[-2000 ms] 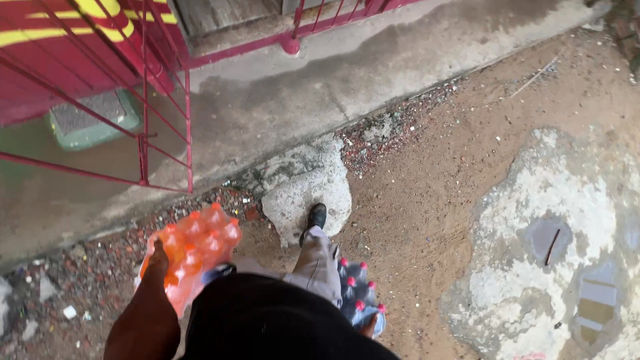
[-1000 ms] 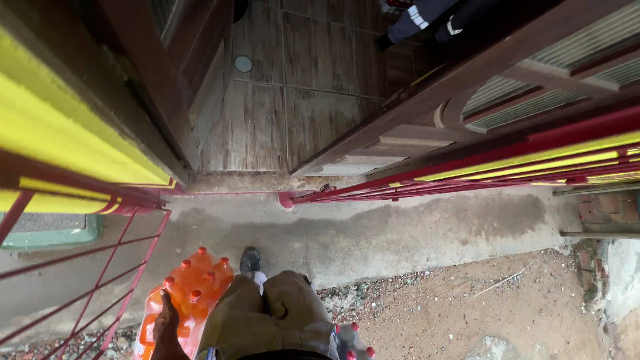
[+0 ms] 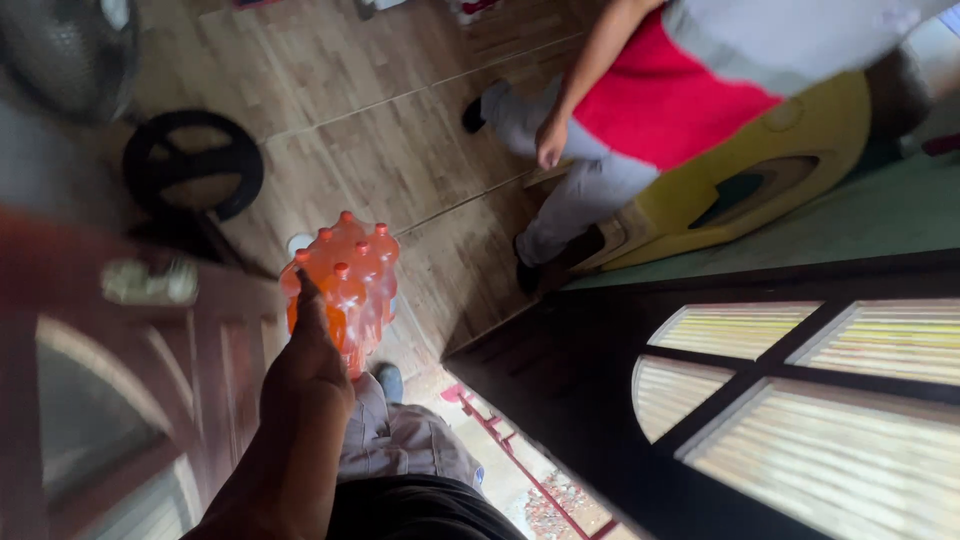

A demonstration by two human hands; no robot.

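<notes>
A shrink-wrapped pack of orange drink bottles with red caps hangs from my left hand, ahead of my legs. The hand grips the pack at its near left side; the fingertips are partly hidden against the plastic. One of my dark shoes shows just below the pack, at the doorway. My right hand is out of view, and so is anything it holds.
A brown door stands at left and a dark door with glass panes at right. Beyond the pack, a black round stand base rests on the tiled floor. A person stands at upper right beside a yellow object.
I have moved from the dirt and concrete outside into the doorway, the orange pack still in my left hand. The dark bottles seen at my right side earlier are out of view.
</notes>
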